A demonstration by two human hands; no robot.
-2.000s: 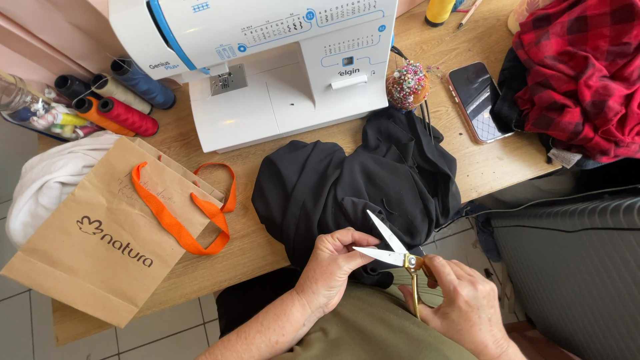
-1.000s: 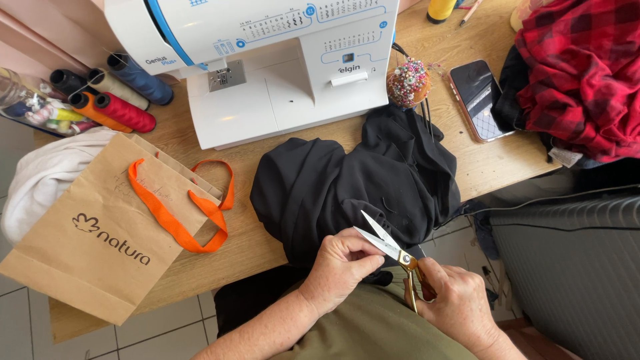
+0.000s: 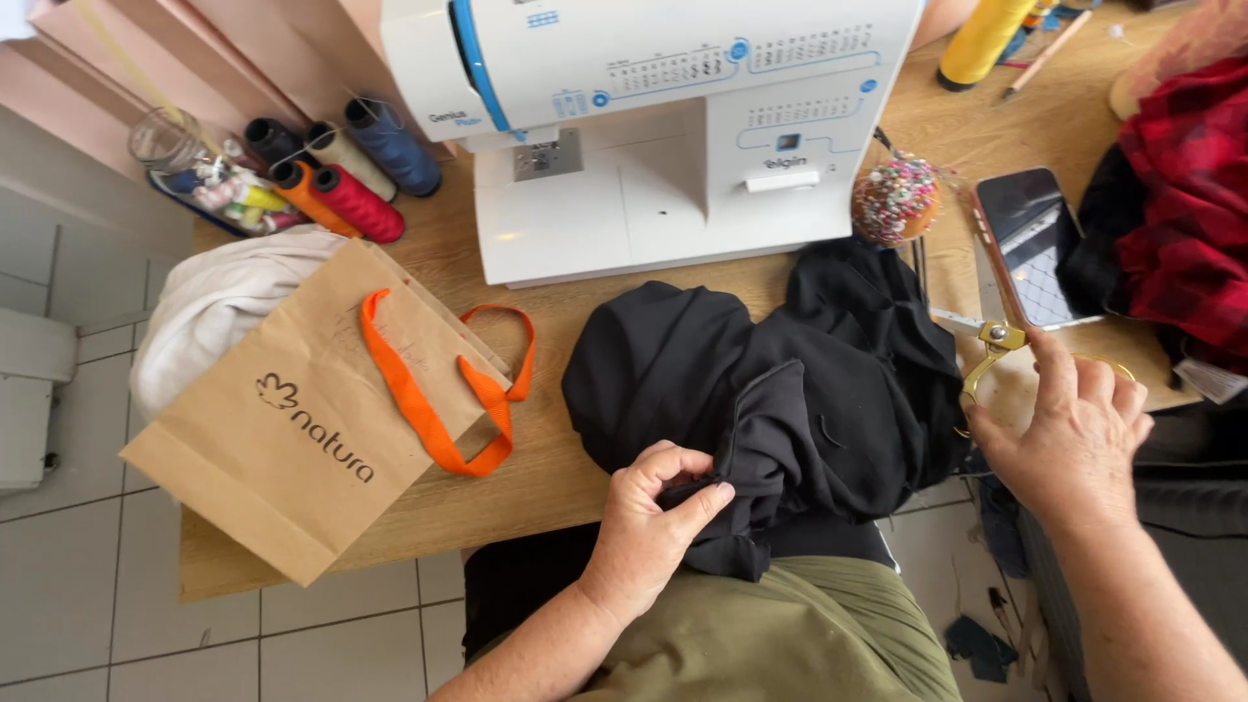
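Note:
My left hand (image 3: 655, 531) pinches an edge of the black fabric (image 3: 673, 380) between thumb and fingers, over my lap. The fabric lies bunched at the front of the wooden table, with a seamed edge folded upward near my fingers. At the right, my right hand (image 3: 1068, 429) touches the gold-handled scissors (image 3: 1001, 336), its fingers spread about the handles; whether it still grips them is unclear. The scissors' blades point left, partly hidden by the black fabric. Behind the fabric stands a white Elgin sewing machine (image 3: 780, 205), with a pincushion full of pins (image 3: 895, 200) beside it.
A paper bag with orange handles (image 3: 292, 419) and white cloth (image 3: 219, 302) lie left, near several thread spools (image 3: 361, 200). A smartphone (image 3: 1035, 249) and red plaid fabric (image 3: 1189, 214) are at the right. A yellow spool (image 3: 985, 44) is behind. The table's front edge runs below the bag.
My right hand has moved right with the scissors, from beside my left hand over my lap to the table near the phone. My left hand now pinches the black fabric farther from the scissors.

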